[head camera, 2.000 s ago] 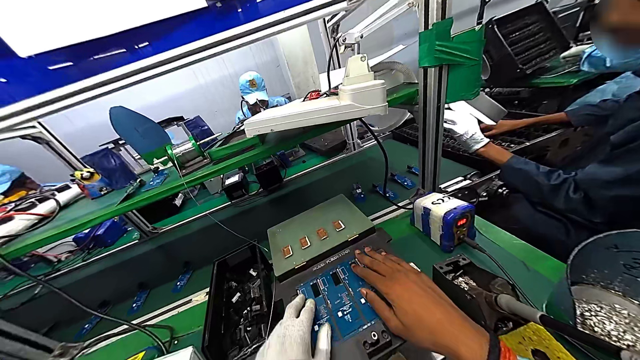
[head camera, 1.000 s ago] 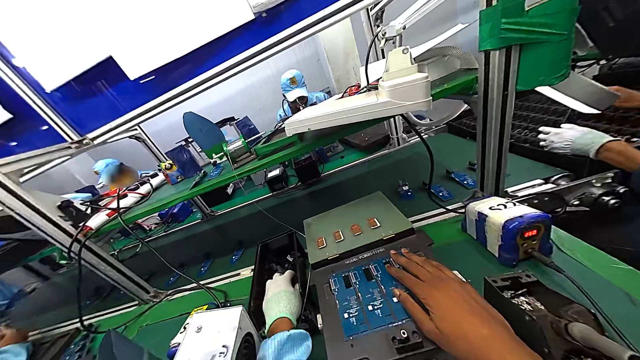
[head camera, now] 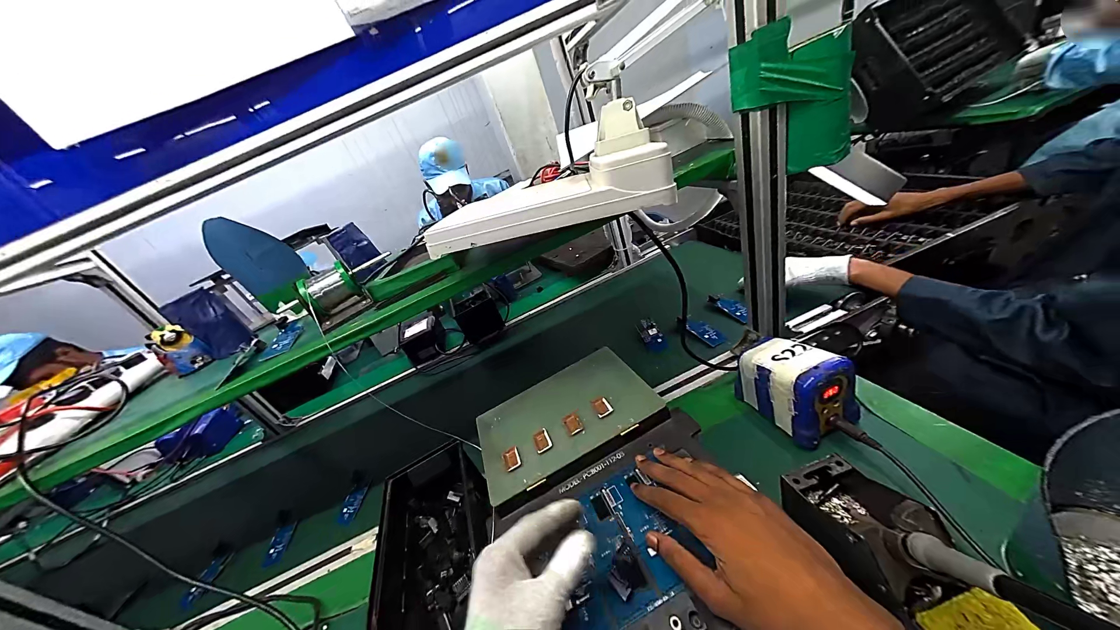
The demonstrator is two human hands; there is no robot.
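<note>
A blue circuit board (head camera: 617,560) lies in a black fixture (head camera: 595,477) whose hinged green lid (head camera: 569,420) is raised behind it. My bare right hand (head camera: 744,542) rests on the board's right side, palm down with fingers spread. My left hand (head camera: 534,569), in a white glove, is over the board's left edge with thumb and forefinger apart. A dark component (head camera: 626,569) is on the board between the hands; whether the left hand touches it is not clear. Left of the fixture stands a black bin (head camera: 429,542) of small dark parts.
To the right are a blue-and-white soldering station (head camera: 798,389), an iron holder (head camera: 862,516), a yellow sponge (head camera: 980,610) and a bucket (head camera: 1085,525) of metal bits. A solder spool (head camera: 331,290) and white lamp (head camera: 560,206) stand above. A co-worker's arms (head camera: 971,315) are at the right.
My left hand was in the black bin one second ago and is now over the board. My right hand has stayed on the board. The view has turned somewhat.
</note>
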